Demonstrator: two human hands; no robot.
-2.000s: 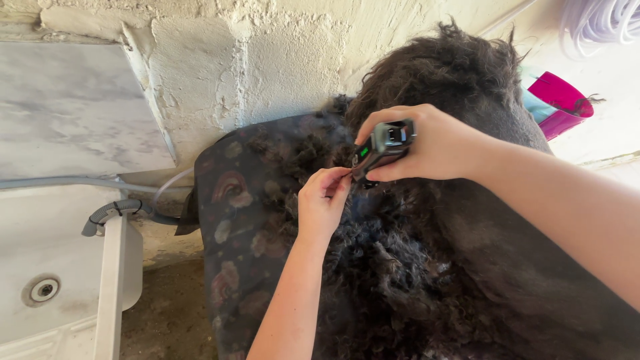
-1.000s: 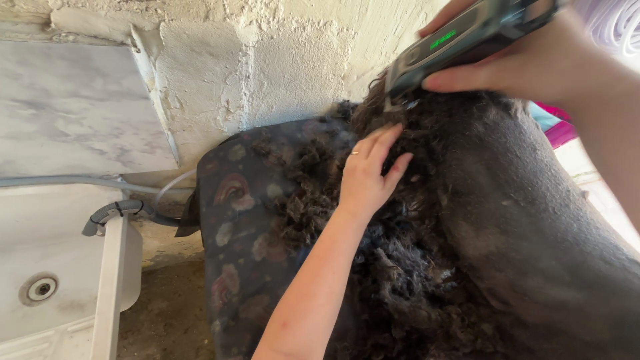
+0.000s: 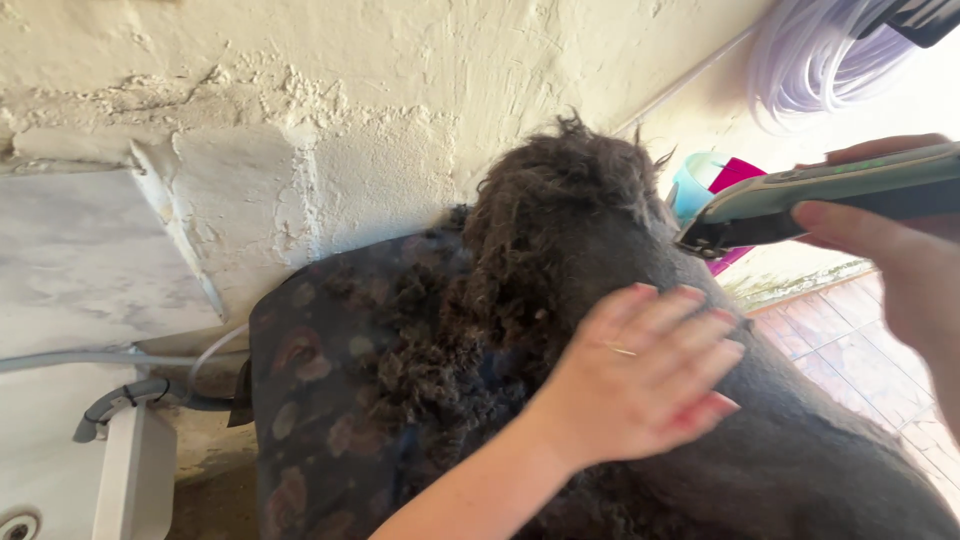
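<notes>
A dark animal (image 3: 780, 457), clipped short along its back and neck with long curly hair on its head (image 3: 562, 180), lies or stands over a dark floral cloth. My left hand (image 3: 645, 375), slightly blurred, rests flat on or just over the short coat behind the head, fingers extended; a thin ring shows on one finger. My right hand (image 3: 885, 232) grips an electric hair clipper (image 3: 817, 187) at the right, its blade close to the far edge of the neck; contact cannot be told. Loose curly dark hair (image 3: 442, 375) lies left of the animal on the floral cloth (image 3: 315, 405).
A rough plastered wall (image 3: 375, 90) runs behind. At the left are a white basin (image 3: 45, 420), a white post (image 3: 124, 472) and a grey hose (image 3: 142, 390). Beyond the neck stand light-blue and magenta containers (image 3: 694, 187). A coiled clear hose (image 3: 810, 67) hangs upper right above floor tiles (image 3: 862, 345).
My right hand has moved right and down with the clipper since a second ago. My left hand has shifted right, from the loose curls onto or over the clipped coat.
</notes>
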